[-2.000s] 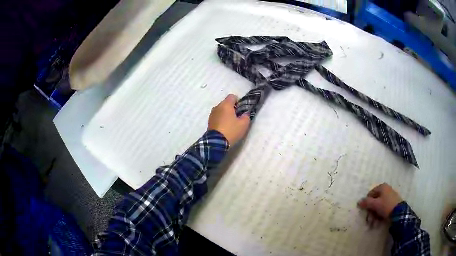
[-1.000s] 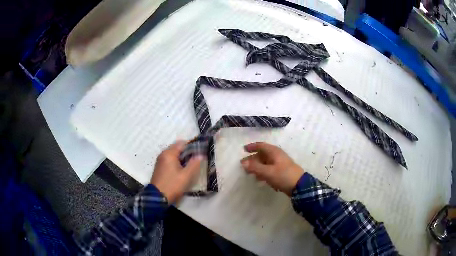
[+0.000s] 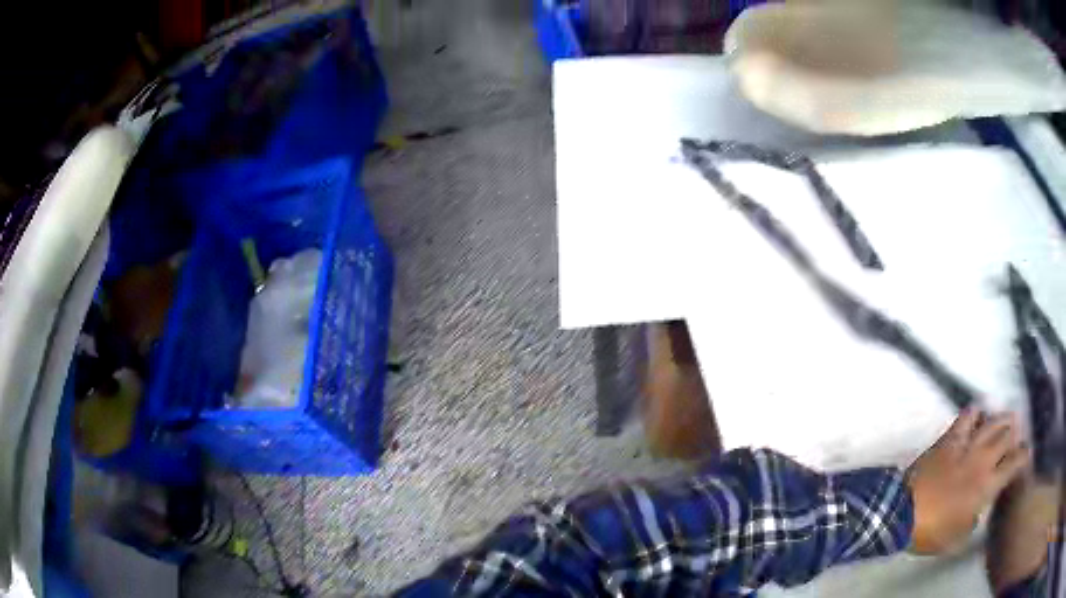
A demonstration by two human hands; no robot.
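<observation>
A dark plaid necktie (image 3: 859, 315) lies on the white table cover (image 3: 772, 386), running diagonally, with a bend and a thinner part at its far end. My left hand (image 3: 964, 481) is at the tie's near end, its fingertips touching it; blur hides whether they grip it. My right hand (image 3: 1024, 528) is blurred and cut off at the lower right edge, close beside my left hand; what it holds cannot be told. More dark plaid ties (image 3: 1038, 362) lie at the right edge, partly out of the picture.
A padded sleeve board (image 3: 865, 70) stands beyond the table. Blue crates (image 3: 281, 339) stand on the speckled floor (image 3: 479, 304) at left, one with pale material inside. A long pale curved object (image 3: 53, 292) is at the far left. A brownish object (image 3: 676, 397) is below the table edge.
The view has swung left to the floor and crates. One tie, bunched at my left hand before, now lies stretched out. My right hand has moved to the picture's right edge.
</observation>
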